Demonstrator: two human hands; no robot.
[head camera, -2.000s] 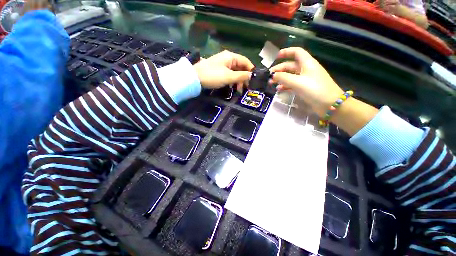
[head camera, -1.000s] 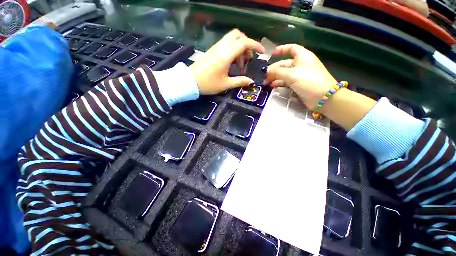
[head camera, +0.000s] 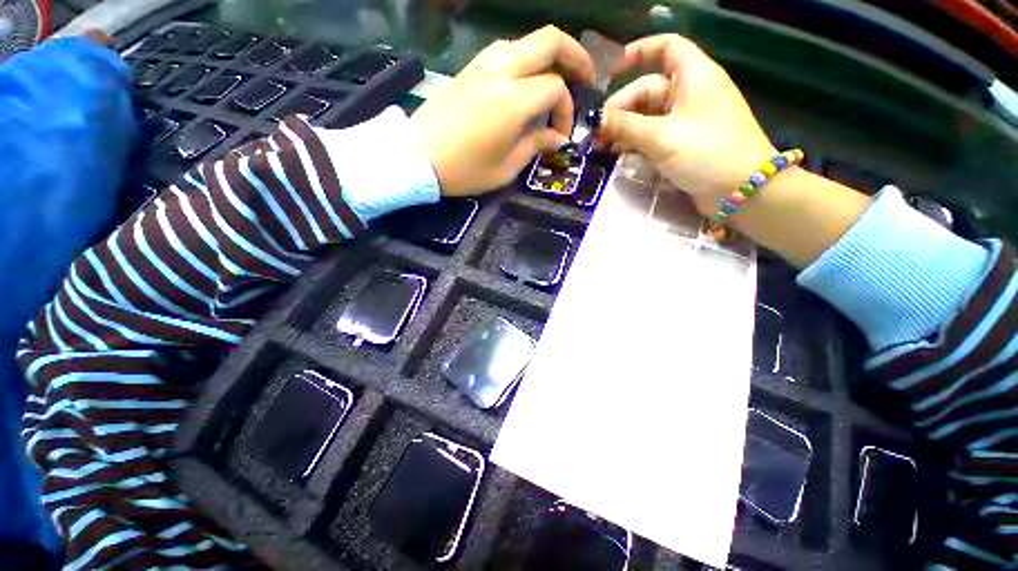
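Observation:
My left hand (head camera: 497, 112) and my right hand (head camera: 687, 128) meet at the top centre. Their fingertips pinch a small dark watch unit (head camera: 582, 112), mostly hidden by the fingers. A greyish clear film piece (head camera: 604, 54) stands up between the hands, by the right fingertips; what holds it is unclear. Just below the left fingertips, a silver-rimmed case with exposed yellow internals (head camera: 556, 174) lies in the tray. A long white adhesive sheet (head camera: 636, 357) with grey squares at its far end lies across the black foam tray (head camera: 374, 396), under my right hand.
Tray pockets hold glossy black screens (head camera: 426, 496); one screen (head camera: 489, 363) reflects brightly beside the sheet. A second black tray of screens (head camera: 301, 84) is at the upper left. A person's blue sleeve (head camera: 67, 190) is at the left edge. Part of a red fan (head camera: 22, 25) shows upper left.
The view has shifted, so hands and tray sit higher in the picture. My left fingers have come down over the unit and closer to the exposed case. The film piece remains between the hands.

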